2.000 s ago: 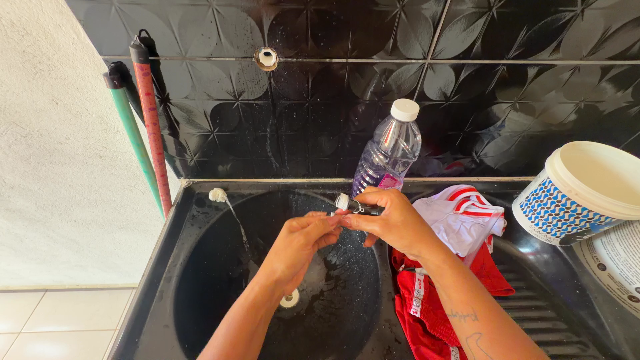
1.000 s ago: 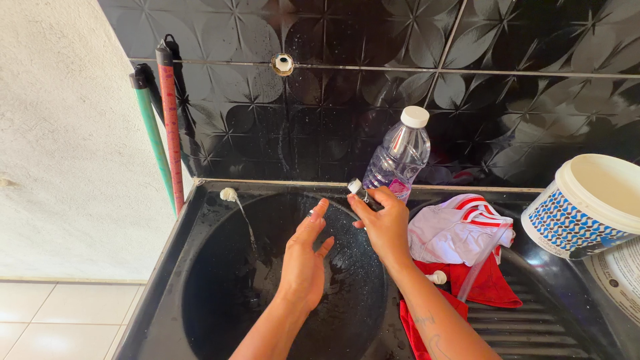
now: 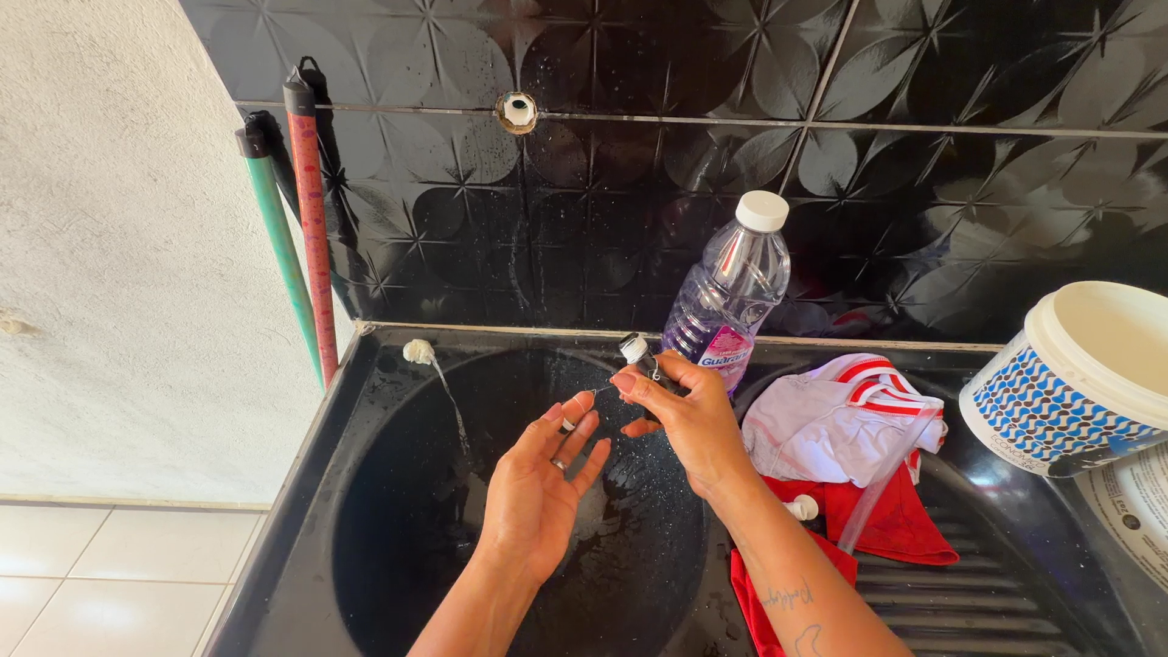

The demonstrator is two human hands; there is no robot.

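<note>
My right hand (image 3: 684, 415) holds a small black faucet (image 3: 650, 365) with a white threaded end, above the right side of the black sink basin (image 3: 411, 547). Between its fingertips and my left hand (image 3: 538, 484) runs a thin, pale strand, too fine to identify. The left palm faces up, its fingers apart, with rings on them. Just behind the right hand stands a clear plastic bottle (image 3: 730, 292) with a white cap and purple liquid. A white garment with red trim (image 3: 821, 424) and a red cloth (image 3: 899, 520) lie on the ribbed washboard to the right.
A white bucket with a blue pattern (image 3: 1049, 401) stands at the right, beside another white container (image 3: 1136, 511). A clear tube (image 3: 881, 488) lies over the cloths. A pipe hole (image 3: 518, 111) opens in the black tiled wall. Green (image 3: 283, 246) and red (image 3: 310, 201) poles lean at the left.
The hands were close together two seconds ago and apart one second ago; now their fingertips are near each other again. The right hand has kept hold of the small fitting.
</note>
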